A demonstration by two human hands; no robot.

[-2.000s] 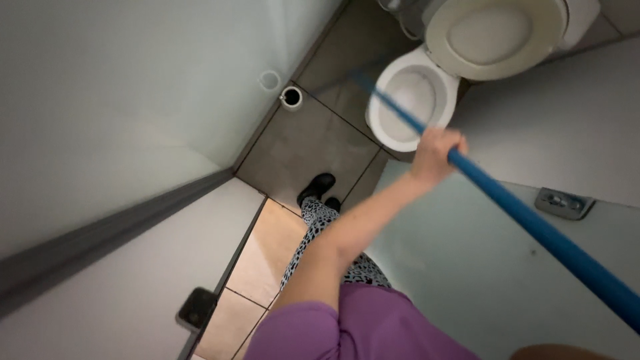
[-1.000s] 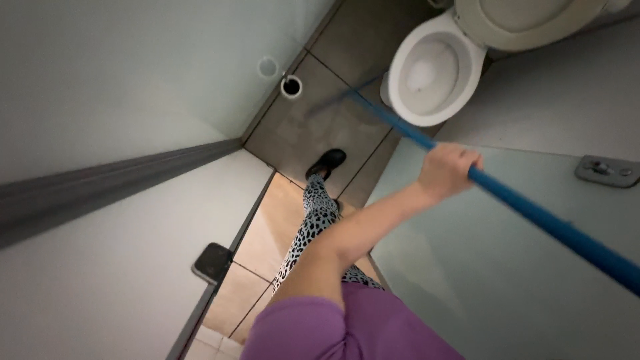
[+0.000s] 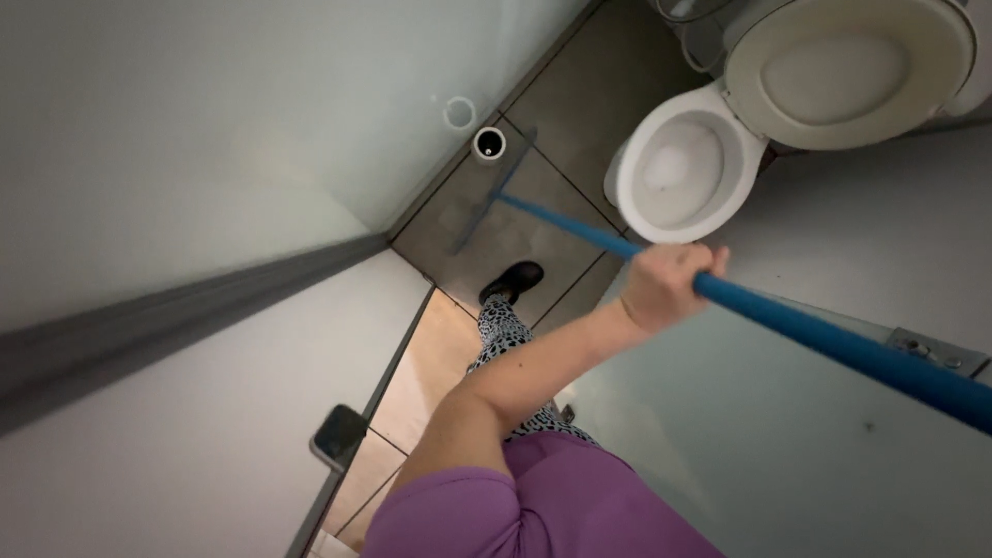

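Observation:
My left hand (image 3: 668,285) is closed around the long blue pole (image 3: 806,318) of what looks like a floor squeegee. The pole slants from the right edge down to the tiles, passing just below the toilet bowl's rim. Its thin, blurred crosswise head (image 3: 492,194) lies on the grey tiled floor (image 3: 558,186), between a small white round container (image 3: 489,146) and my black shoe (image 3: 513,280). My right hand is out of view, and so is the pole's upper end.
A white toilet (image 3: 682,178) with its lid (image 3: 845,70) raised stands at upper right. Pale partitions (image 3: 194,139) flank the stall. A metal latch (image 3: 938,350) is at right, and a dark-faced fitting (image 3: 339,436) is on the left panel's edge. Lighter tiles (image 3: 426,372) lie beyond the threshold.
The squeegee head has moved from beside the toilet bowl across the floor to near the white container. My left hand has kept its hold on the pole.

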